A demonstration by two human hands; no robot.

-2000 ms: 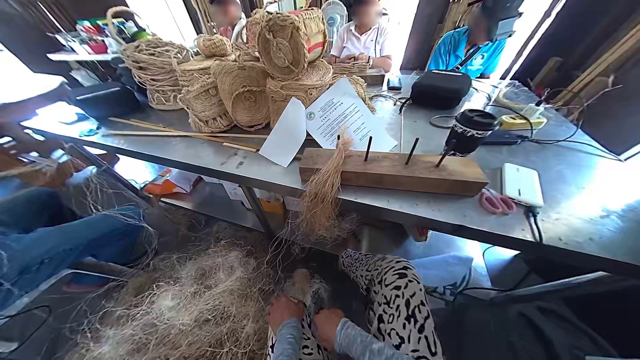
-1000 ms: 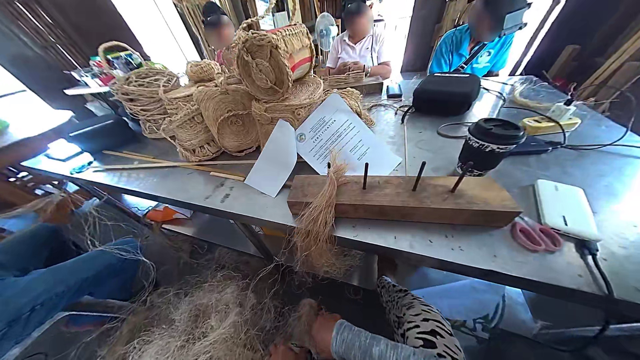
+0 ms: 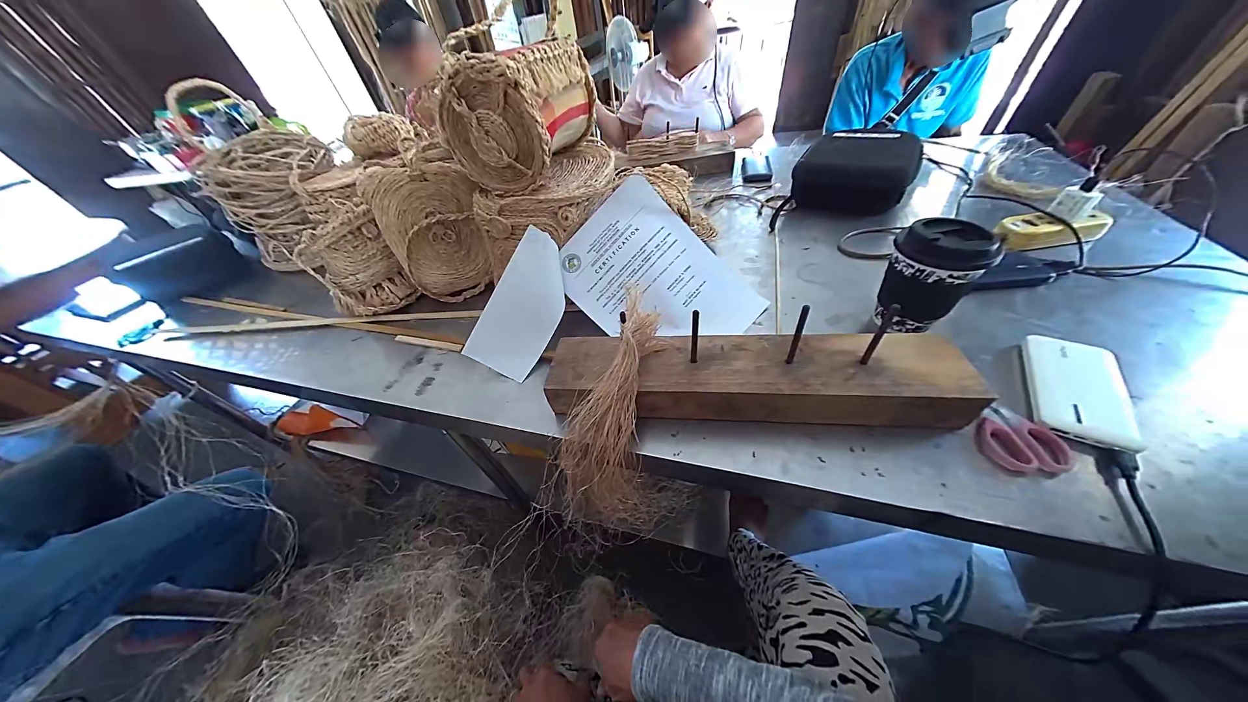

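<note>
At the bottom of the head view, my right hand (image 3: 619, 651) is closed on a small tuft of plant fibre (image 3: 593, 609). Close beside it on the left is my left hand (image 3: 551, 682), partly cut off by the frame's edge; its fingers are mostly hidden. A large heap of loose pale fibre (image 3: 390, 619) lies left of both hands. Above them, a hank of tan fibre (image 3: 604, 429) hangs over the table edge from the leftmost peg of a wooden block (image 3: 770, 385) with several upright metal pegs.
The metal table (image 3: 829, 478) carries woven baskets (image 3: 439, 224), paper sheets (image 3: 663, 258), wooden strips (image 3: 322, 320), a lidded cup (image 3: 936, 273), a black case (image 3: 858, 171), pink-handled scissors (image 3: 1024, 444) and a white power bank (image 3: 1082, 390) with a cable. Several people sit around it.
The view has shifted, so the table fills more of it. My hands were over patterned trousers two seconds ago; now they are beside the fibre heap.
</note>
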